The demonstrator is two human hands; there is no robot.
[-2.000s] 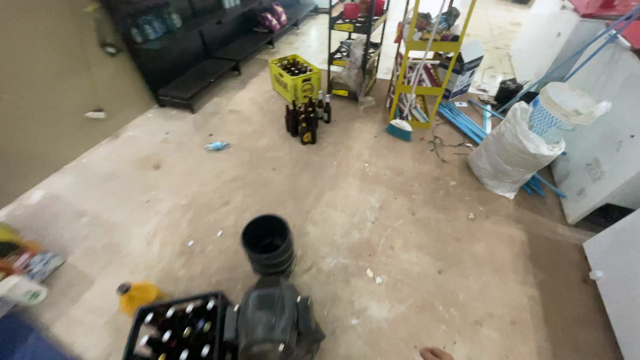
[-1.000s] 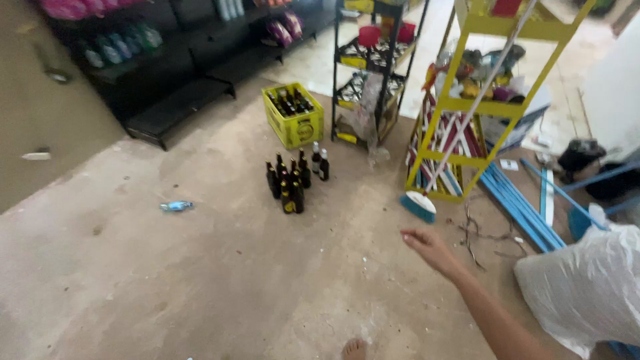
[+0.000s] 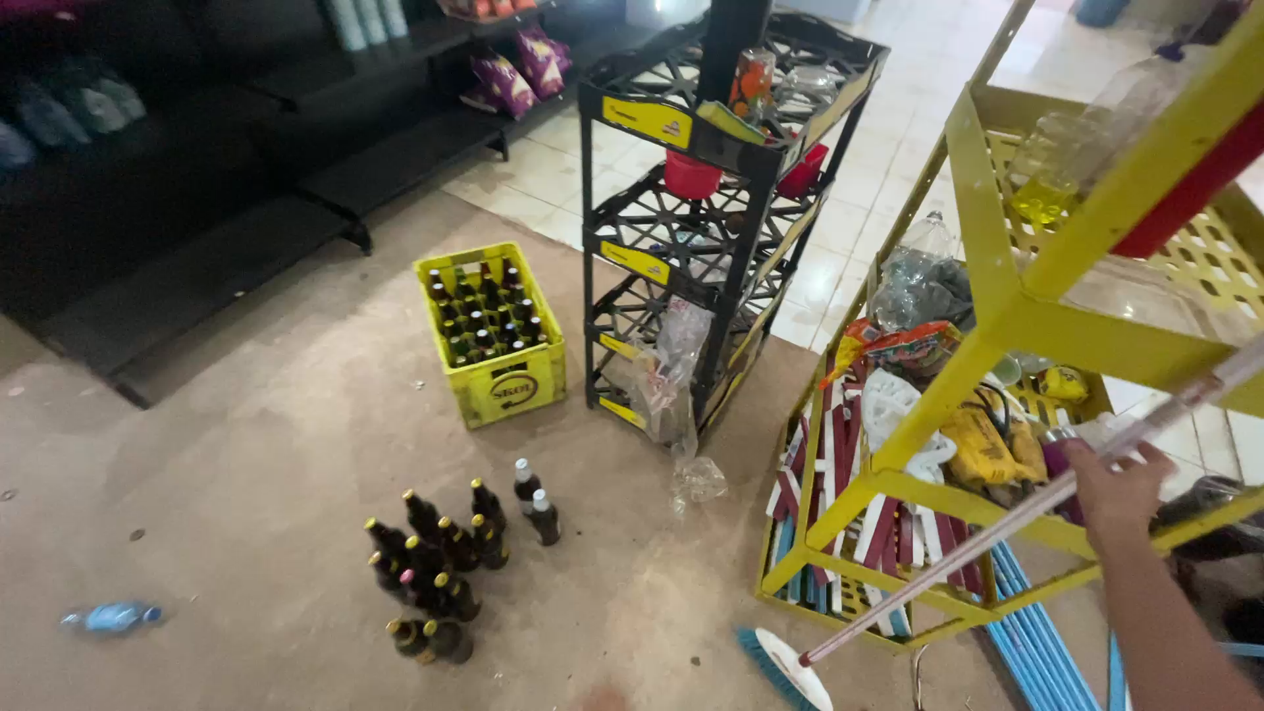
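Observation:
My right hand [image 3: 1121,489] is at the right, at the pale handle of a broom [image 3: 978,548], with fingers around or against it; how firmly it grips is unclear. The broom leans across a yellow metal rack [image 3: 997,336], its white head with blue bristles down on the floor. On the rack lie plastic bottles, bags and a yellow package [image 3: 987,446], close to my hand. Dark bottles [image 3: 434,563] stand grouped on the floor, left of the broom head. My left hand is out of view.
A yellow crate of bottles [image 3: 509,390] stands beside a black rack [image 3: 642,262] with a plastic bag hanging from it. Black shelving [image 3: 247,237] runs along the upper left. A blue plastic bottle [image 3: 114,617] lies at the lower left. Blue pipes [image 3: 1047,632] lie at the lower right.
My right hand, stretched out over the floor a second ago, is now at the broom handle. The view has come closer to the racks.

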